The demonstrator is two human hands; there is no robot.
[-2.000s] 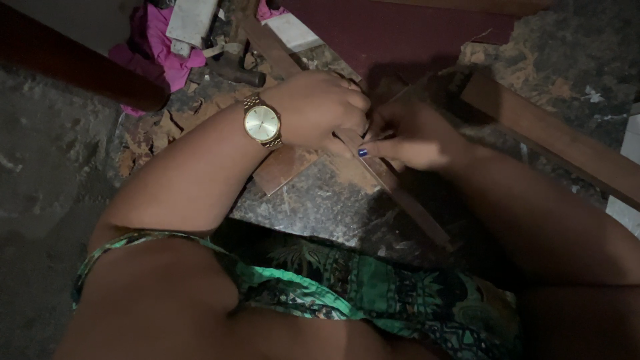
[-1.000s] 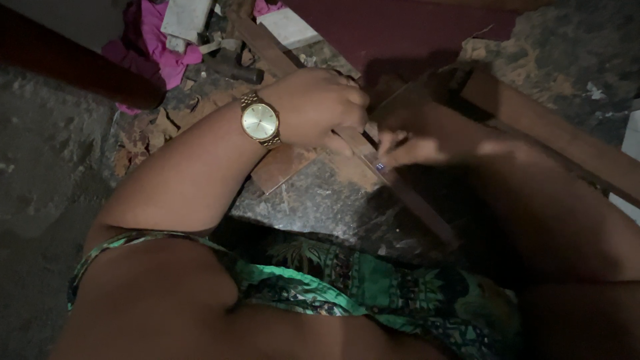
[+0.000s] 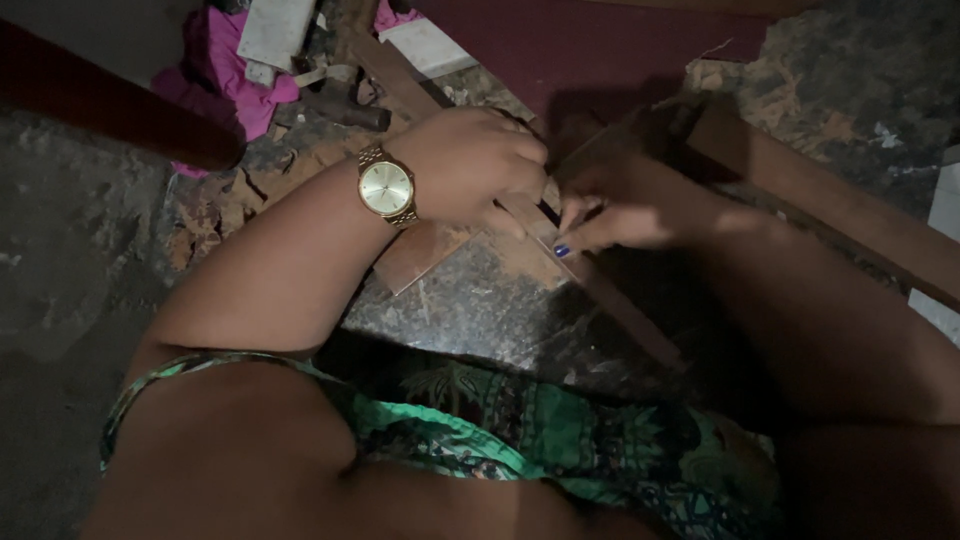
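Note:
My left hand (image 3: 480, 161), with a gold-coloured watch (image 3: 385, 188) on its wrist, is closed around the upper part of a narrow brown strip (image 3: 630, 315). The strip slants down to the right over the worktop. My right hand (image 3: 615, 210) is at the strip's edge, its thumb with a blue nail against the strip near the left fingers. Whether its fingers pinch the strip or something small is not clear. A flat brown piece (image 3: 427, 255) lies under my left wrist. Shadow hides part of the right fingers.
A hammer-like tool (image 3: 349, 112), pink cloth (image 3: 244, 71) and pale blocks (image 3: 276, 34) lie at the upper left. A long brown bar (image 3: 832, 195) runs along the right. A dark red sheet (image 3: 622, 45) is at the back. Brown scraps (image 3: 217, 217) litter the worn worktop (image 3: 457, 322).
My right thumb has shifted along the strip, down from its spot two seconds ago and then slightly back up. My left hand stays around the strip in nearly the same place.

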